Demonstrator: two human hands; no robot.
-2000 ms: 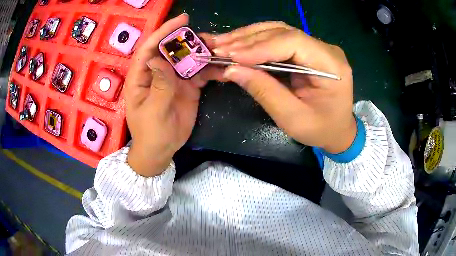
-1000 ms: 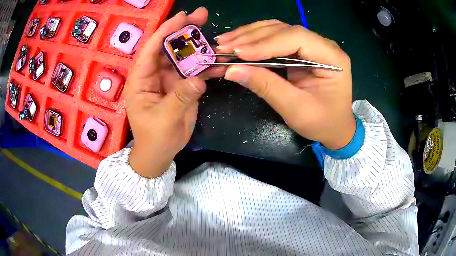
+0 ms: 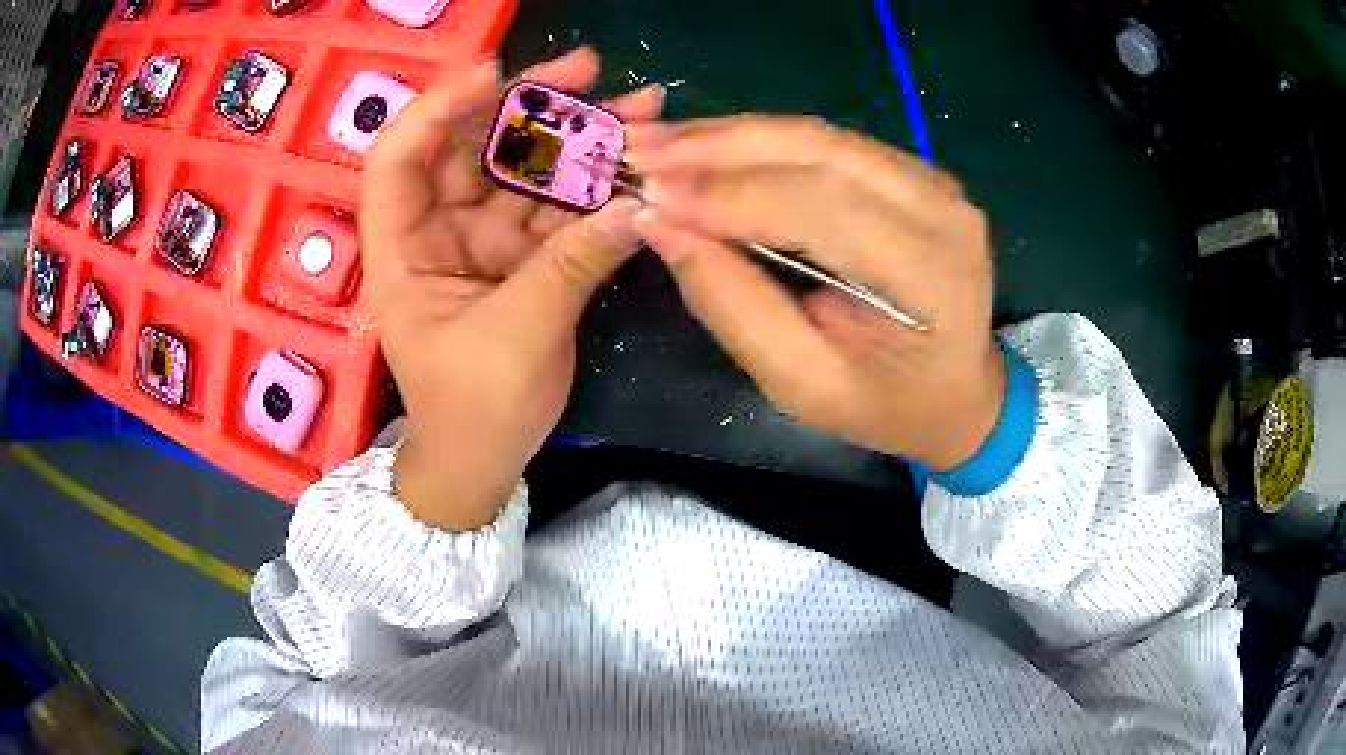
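My left hand [image 3: 495, 295] holds an open pink housing [image 3: 588, 145] with its inside facing me. An amber-gold patch [image 3: 532, 154] and small dark parts show inside the housing. My right hand [image 3: 827, 266] is closed around silver metal tweezers [image 3: 834, 280], slightly blurred. The tweezer tips are at the housing's right edge, partly hidden by my fingers. I cannot tell whether the tips touch or grip anything.
A red-orange tray [image 3: 222, 423] at the left holds closed pink housings [image 3: 284, 400] and several partly assembled units [image 3: 189, 232]. The dark green mat [image 3: 709, 369] bears pale scraps. A yellow roll [image 3: 1283, 444] and dark equipment are at the right.
The housing has turned so its longer side lies nearer horizontal. My right hand has moved down and left, and the tweezers now slope down to the right more steeply, with their tips at the housing's edge.
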